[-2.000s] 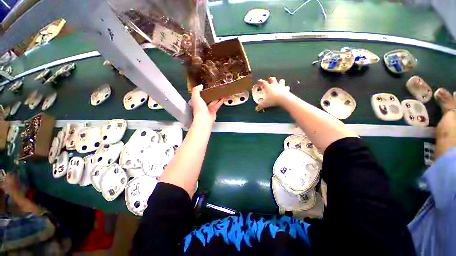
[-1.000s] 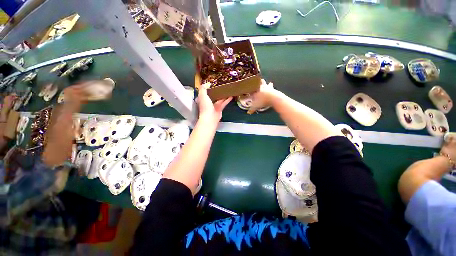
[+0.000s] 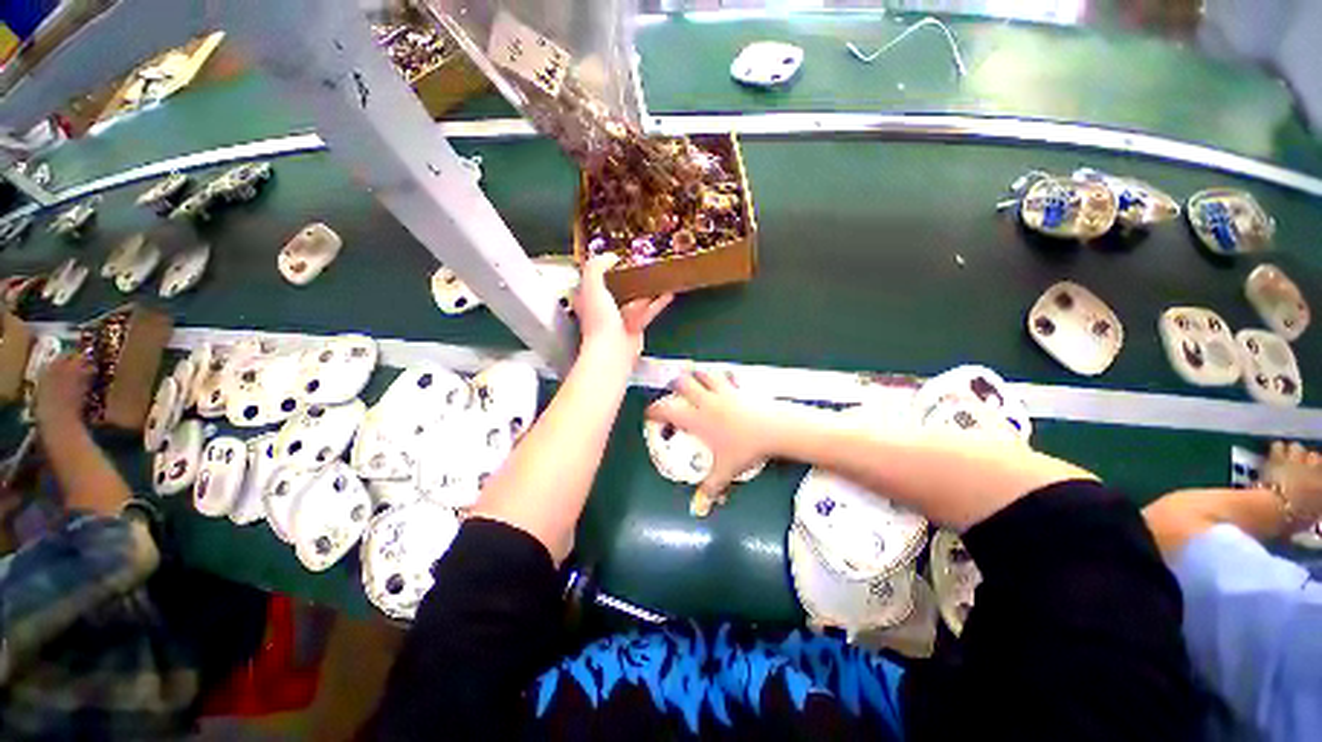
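Note:
A brown cardboard parts box (image 3: 674,273) full of shiny copper and dark rings is held above the green belt. My left hand (image 3: 609,312) grips its lower front edge. A clear plastic bag (image 3: 558,73) hangs into the box with more rings in its lower end. My right hand (image 3: 718,428) is on an off-white plastic housing (image 3: 673,452) over the near bench, just below the pale rail. The fingers cover part of the housing.
Overlapping housings lie at left (image 3: 421,435) and right (image 3: 858,529). A slanting metal post (image 3: 435,189) rises left of the box. A mallet's shaft (image 3: 624,603) shows at the bench edge. Single housings (image 3: 1076,328) lie on the belt. Co-workers' arms (image 3: 1225,507) reach in at both sides.
My right hand has moved from beside the box on the belt down to the near bench with a housing. My left hand still holds the box. The left co-worker's arm has moved left.

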